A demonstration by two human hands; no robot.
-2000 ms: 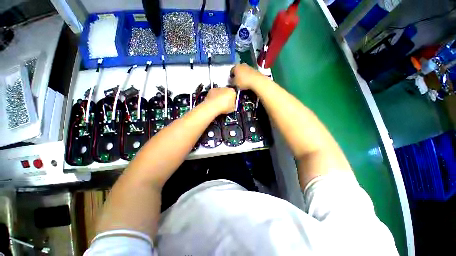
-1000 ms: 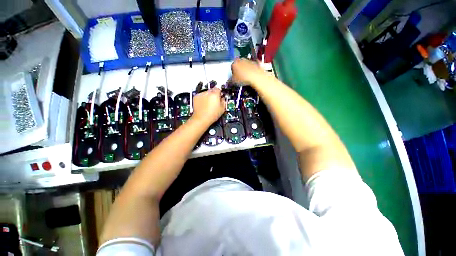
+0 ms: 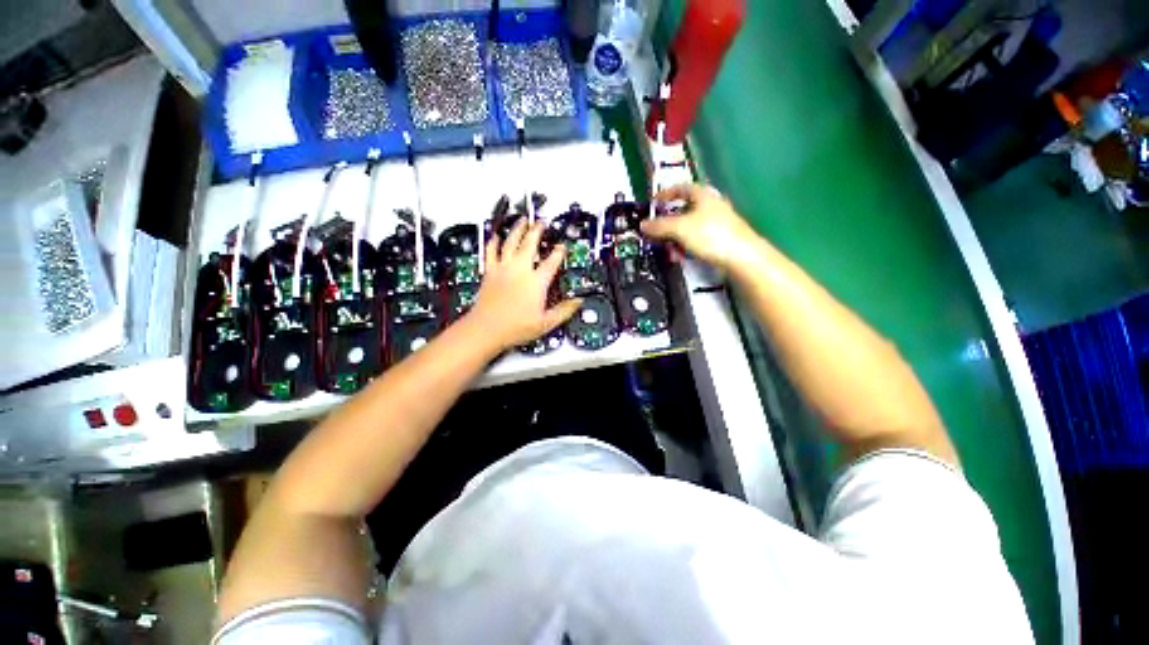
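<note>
Several black lock housings [image 3: 227, 359] lie side by side in a row, open side up, with green circuit boards and pale-centred round modules. White cable tails [image 3: 418, 214] reach from them toward the bins. My left hand [image 3: 514, 292] lies with fingers spread over a housing right of the row's middle; it hides part of that unit. My right hand [image 3: 701, 227] is at the upper right end of the last housing [image 3: 641, 302], thumb and fingers close together near its cable tail. Whether it pinches something is too small to tell.
Blue parts bins [image 3: 365, 154] with screws and white pieces stand behind the row. A clear bottle [image 3: 612, 61] and a red squeeze bottle [image 3: 701, 63] are at the back right. A control box [image 3: 126, 401] and a clear screw tray [image 3: 61, 271] are at left. Green floor lies right.
My right hand has moved right and toward me, to the last housing's outer side. My left hand has opened from a closed pose and moved slightly toward me. The upper ends of the right housings now show.
</note>
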